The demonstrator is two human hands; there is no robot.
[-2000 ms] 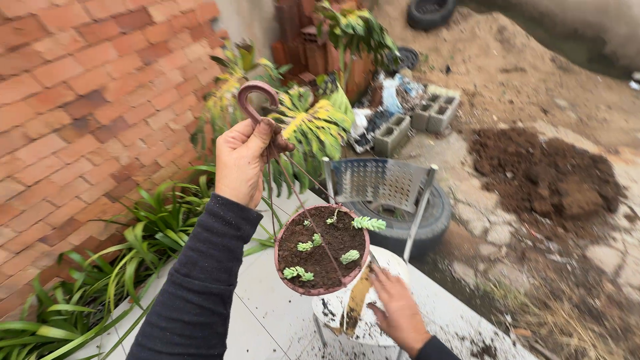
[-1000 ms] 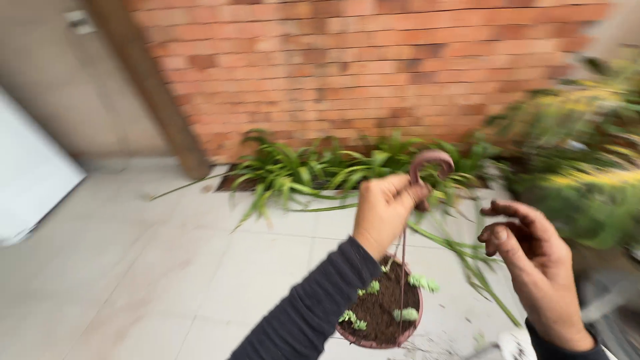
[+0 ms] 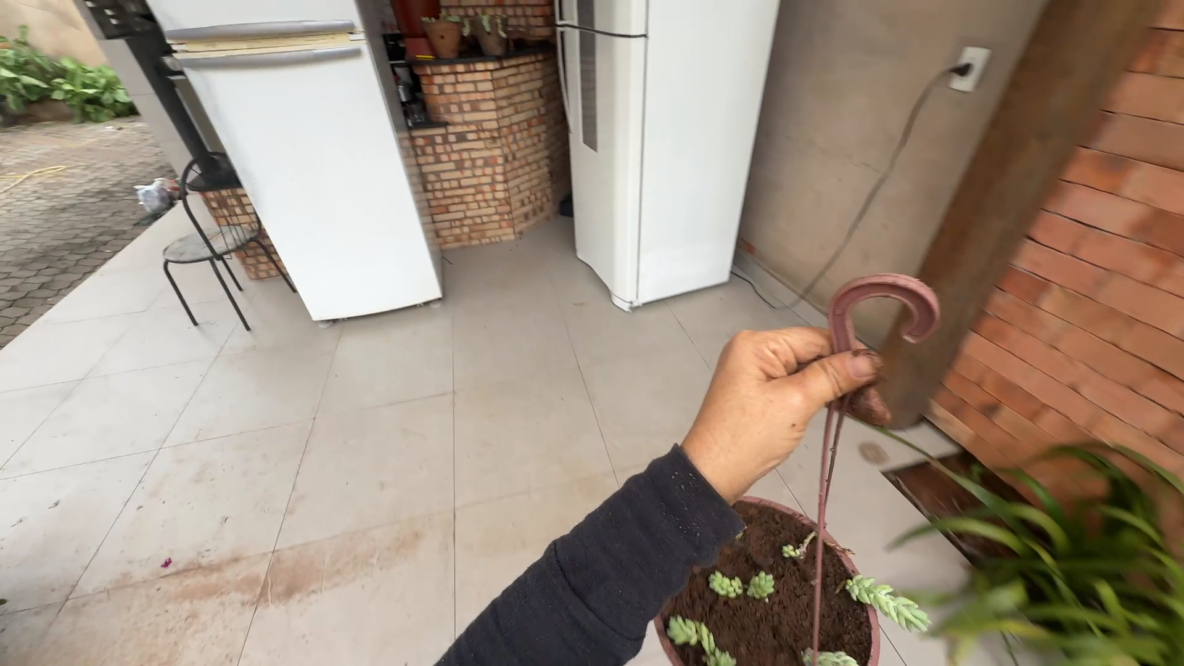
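Note:
My left hand (image 3: 772,398) pinches the base of a reddish-brown plastic hanger hook (image 3: 883,287) between thumb and fingers; the thumb is soiled. Thin straps run down from the hook to a round hanging pot (image 3: 874,638) at the bottom of the view. Dark soil (image 3: 786,601) fills the pot, with several small green succulent cuttings (image 3: 886,603) set in it, one leaning over the rim. My dark sleeve hides part of the pot's left side. My right hand is out of view.
Two white refrigerators (image 3: 305,166) (image 3: 694,157) stand ahead on the tiled floor (image 3: 388,462). A black metal chair (image 3: 208,245) is at the left. A wooden post (image 3: 999,203), a brick wall (image 3: 1101,277) and leafy plants (image 3: 1054,555) border the right side. A cord (image 3: 888,176) hangs from a wall outlet.
The view has swung left, from the yard and past the brick wall to the refrigerators. My right hand has left the view. My left hand still holds the pot by its hook.

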